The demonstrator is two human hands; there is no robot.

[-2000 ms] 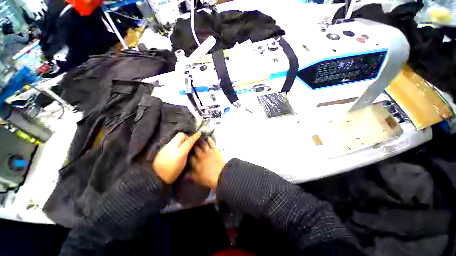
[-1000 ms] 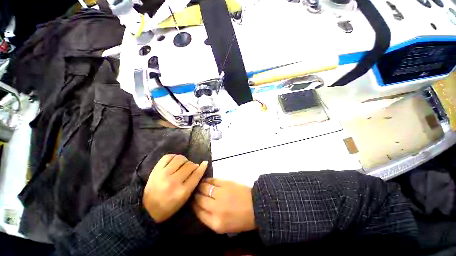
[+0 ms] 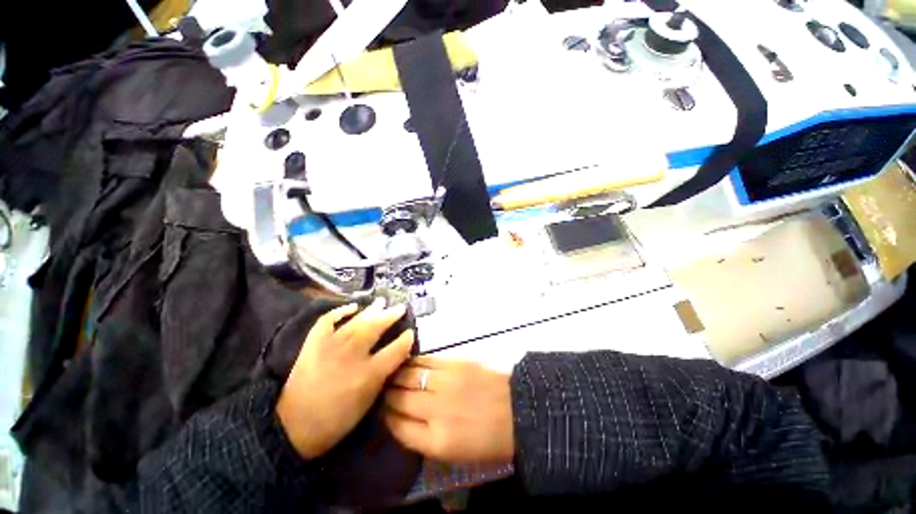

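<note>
The dark grey-brown garment (image 3: 201, 281) lies in a crumpled heap left of the needle, its edge running up under the needle area (image 3: 387, 296) of the white sewing machine (image 3: 542, 120). My left hand (image 3: 347, 376) lies on the cloth with its fingertips just in front of the presser foot. My right hand (image 3: 442, 407), with a ring on one finger, holds the cloth's near right edge beside my left hand. Its fingertips are partly hidden under my left hand and the fabric. The needle tip is too small to tell.
Two black elastic bands (image 3: 447, 141) cross the machine head. A yellow stick (image 3: 583, 189) lies along it. The dark control panel (image 3: 829, 156) is at the right. A dark rectangle (image 3: 588, 232) and a tan cardboard piece (image 3: 778, 286) lie on the bed. More dark cloth (image 3: 854, 397) is at lower right.
My head has moved closer to the machine than two seconds ago. Since one second ago, my left hand's fingertips have moved up to the presser foot, while my right hand stays near the cloth edge.
</note>
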